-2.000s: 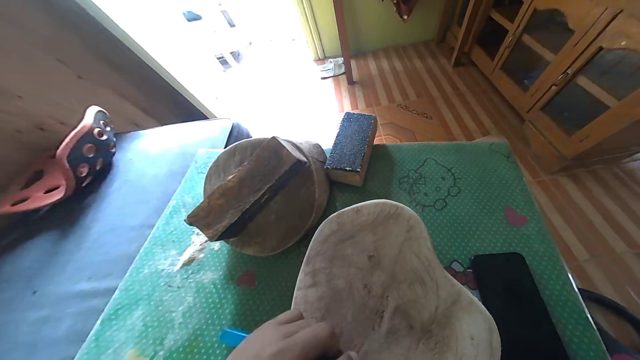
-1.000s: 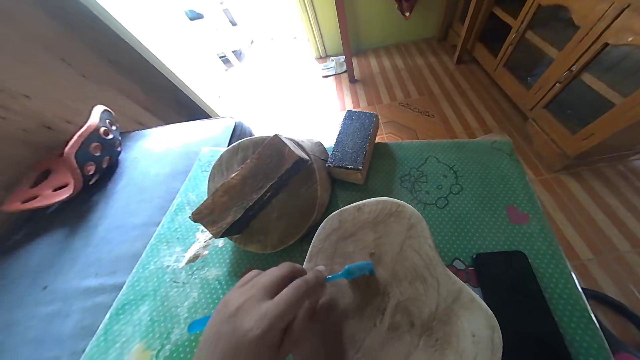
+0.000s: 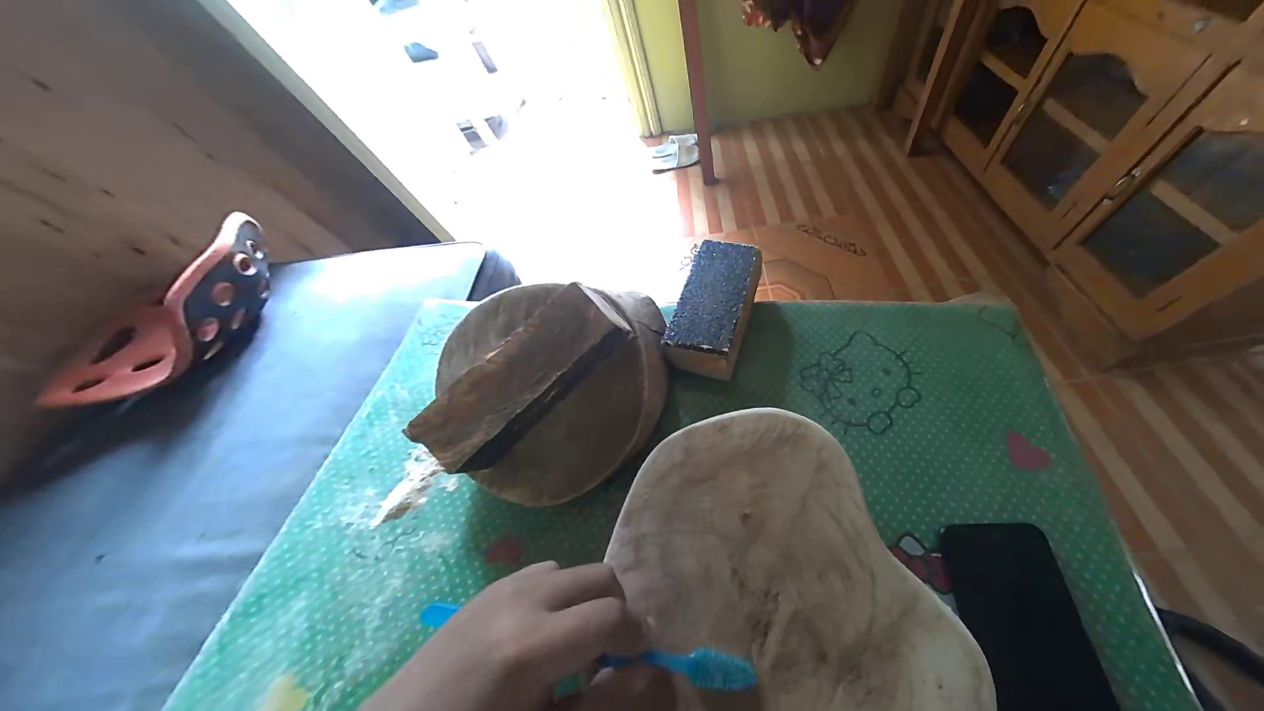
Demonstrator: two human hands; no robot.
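Note:
My left hand (image 3: 543, 637) comes in from the lower left, its fingers closed around a blue toothbrush (image 3: 721, 670). The bristle end lies over the lower part of a pale, smooth wooden piece (image 3: 741, 523) with a curved outline; the handle's other end sticks out left of the hand. My right hand is out of view. Behind the hand, a rough dark-brown wood chunk (image 3: 523, 380) rests across a round wooden block (image 3: 573, 434). Beside it sits a rectangular block with a dark, gritty top (image 3: 713, 296).
A green patterned cloth (image 3: 918, 444) covers the table. At its right lies a black smartphone (image 3: 1022, 612). A blue padded surface (image 3: 247, 474) stands left, bearing a red-and-dark perforated object (image 3: 188, 326). Wooden glass-door cabinets (image 3: 1106, 148) are at the back right, beyond the striped floor.
My left hand was at the wooden piece's lower left edge, then held the toothbrush with its bristle end farther up the wood. Hand and brush have since moved down towards me.

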